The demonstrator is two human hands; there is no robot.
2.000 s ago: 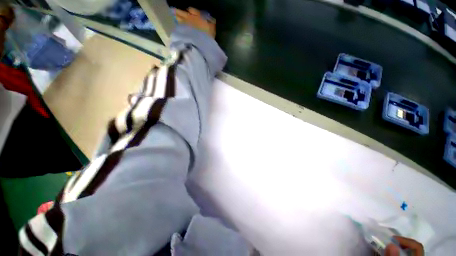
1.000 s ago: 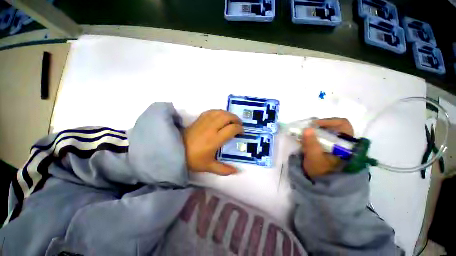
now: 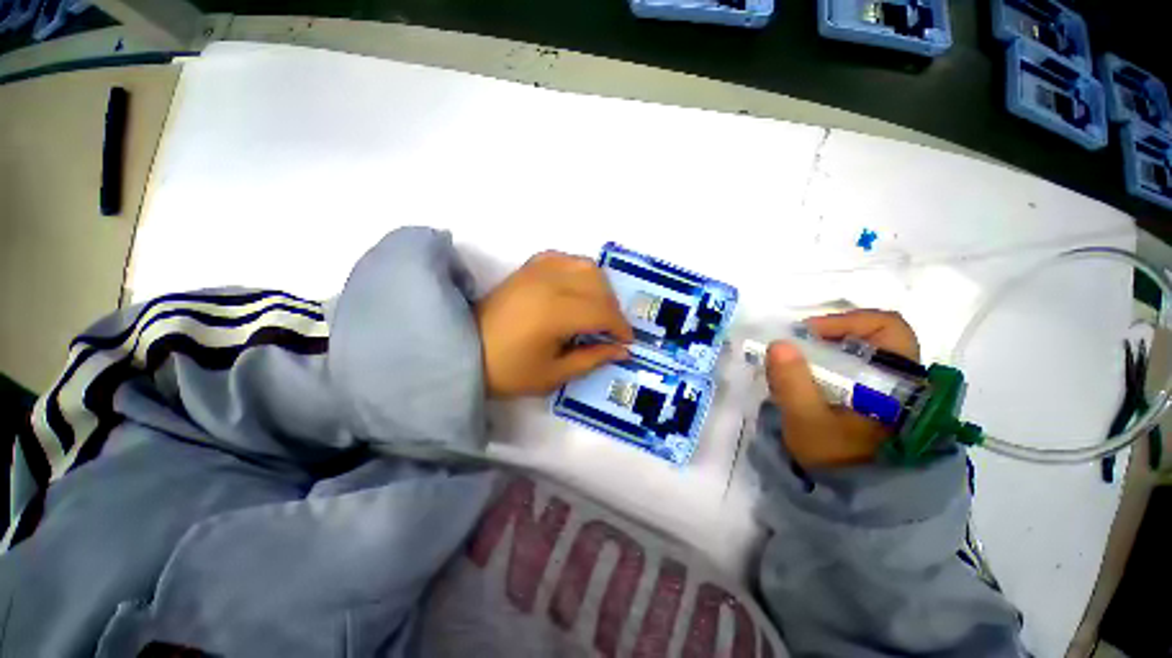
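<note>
Two light-blue plastic housings with black and silver parts inside lie side by side on the white paper sheet (image 3: 386, 167), an upper one (image 3: 694, 302) and a lower one (image 3: 643, 409), both tilted. My left hand (image 3: 553, 321) is at their left side, its fingertips at the seam between them; the fingers partly cover the edges. My right hand (image 3: 835, 386) is closed around the dispensing syringe (image 3: 864, 399), its tip pointing left toward the housings. A green adapter (image 3: 936, 414) is at its rear. Whether the tip touches a housing cannot be told.
A clear air hose (image 3: 1073, 453) loops right from the green adapter. Dark-handled pliers (image 3: 1131, 405) lie at the right. A tiny blue part (image 3: 866, 239) is on the paper. A black strip (image 3: 113, 152) lies left. Behind, a dark conveyor belt (image 3: 540, 26) carries several housings.
Since one second ago, the upper housing has turned clockwise and the lower one is tilted too. My left fingertips have moved to the seam. The syringe tip is slightly farther from the housings.
</note>
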